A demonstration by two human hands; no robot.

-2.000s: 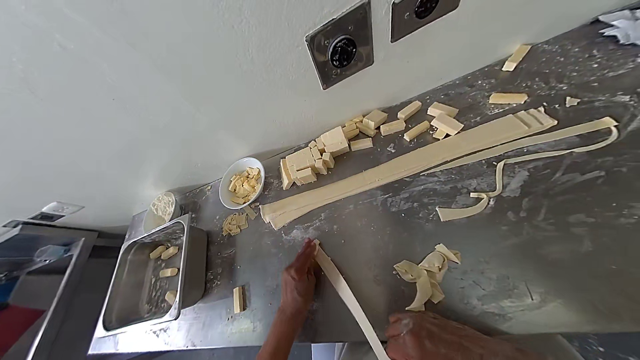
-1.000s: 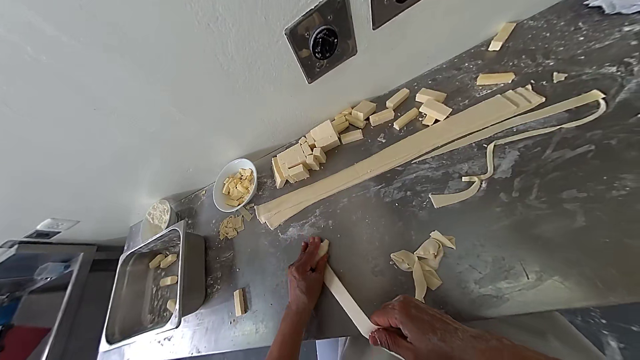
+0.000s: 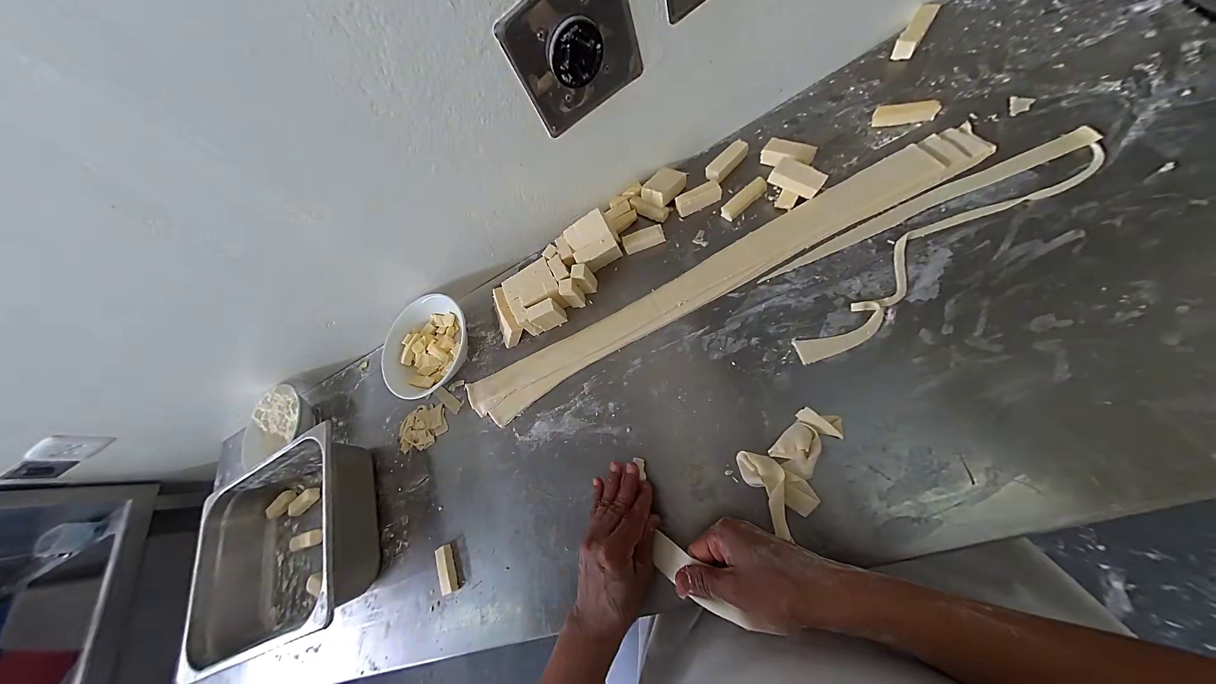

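Note:
A strip of dough (image 3: 673,560) runs between my two hands near the counter's front edge. My left hand (image 3: 616,541) lies over its far end, fingers extended, with a small pale tip showing past the fingertips. My right hand (image 3: 750,575) grips the strip between thumb and fingers, and the rest hangs toward the edge. Long flat dough strips (image 3: 722,275) lie diagonally beyond the hands. A crumpled heap of dough (image 3: 793,461) is right of my left hand. One cheese stick (image 3: 446,569) lies to the left.
Cheese blocks and sticks (image 3: 591,237) line the wall side. A white bowl of cheese pieces (image 3: 460,366), a bowl of flour (image 3: 275,413) and a steel pan (image 3: 328,532) holding several pieces stand at the left. A thin dough strip (image 3: 901,261) curls at the right.
My right hand has moved up closer to my left hand along the strip. Less of the strip shows between them. My left hand now lies flatter over its end.

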